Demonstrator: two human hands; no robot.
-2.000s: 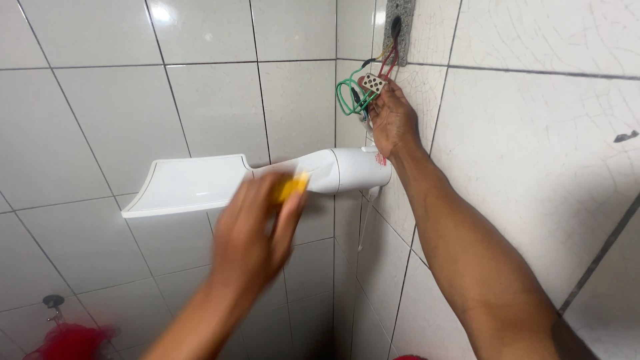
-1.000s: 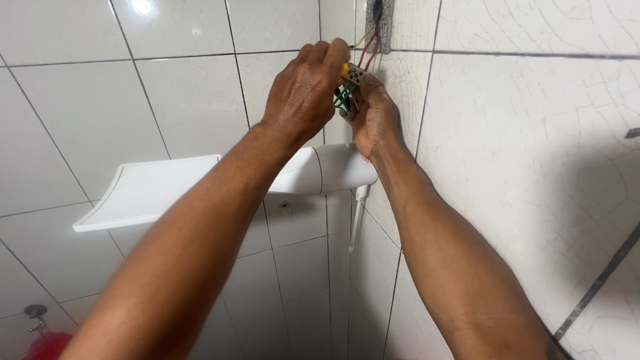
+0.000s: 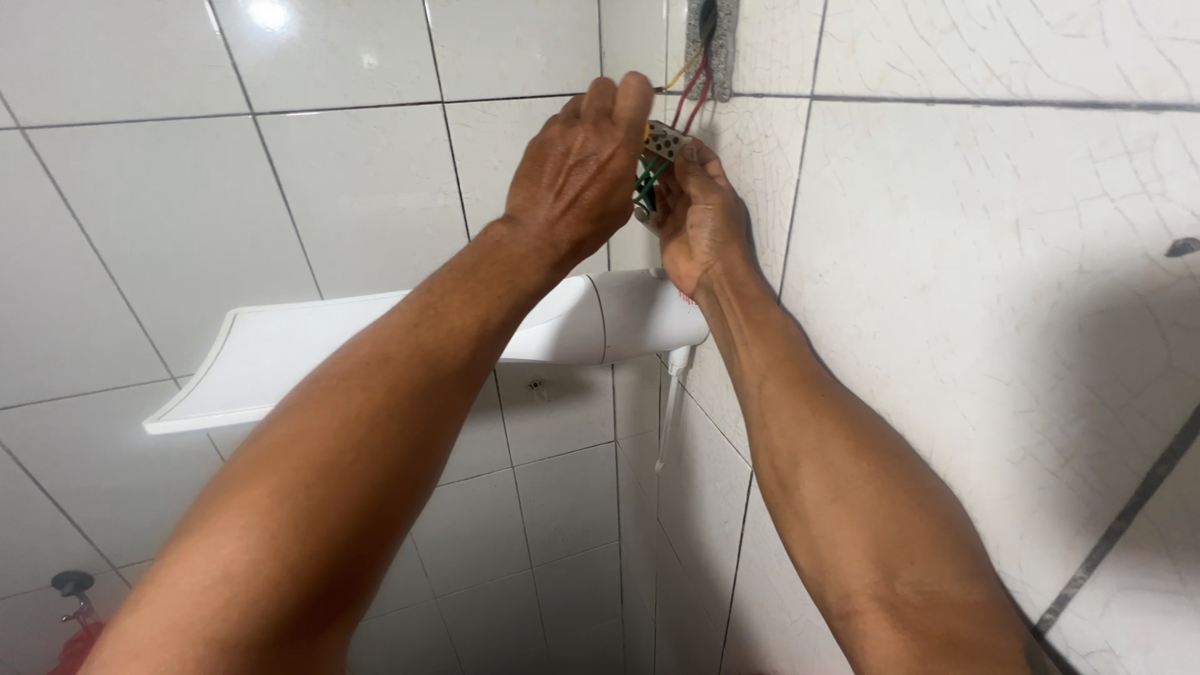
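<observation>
My right hand (image 3: 708,216) holds a light terminal block (image 3: 666,141) with round holes between thumb and fingers. Close against the block's left side is my left hand (image 3: 586,169), its fingers curled around a small yellow thing that is mostly hidden; what that is cannot be told here. Red wires (image 3: 694,98) run from the block up to a wall opening (image 3: 710,19), and a yellow wire hangs beside them. Green wires (image 3: 649,176) loop below the block, between my hands. Under them a white electric shower (image 3: 637,314) juts from the corner, partly hidden by my left forearm.
White tiled walls meet at the corner. The shower's wide flat head (image 3: 272,356) reaches left below my forearm. A thin white tube (image 3: 671,412) hangs under its body. At lower left, a dark wall hook (image 3: 72,583) carries a red mesh thing (image 3: 80,647).
Two seconds ago my left hand was lower, in front of the shower, with a yellow thing in it. It has risen to the terminal block. My right hand stays at the block.
</observation>
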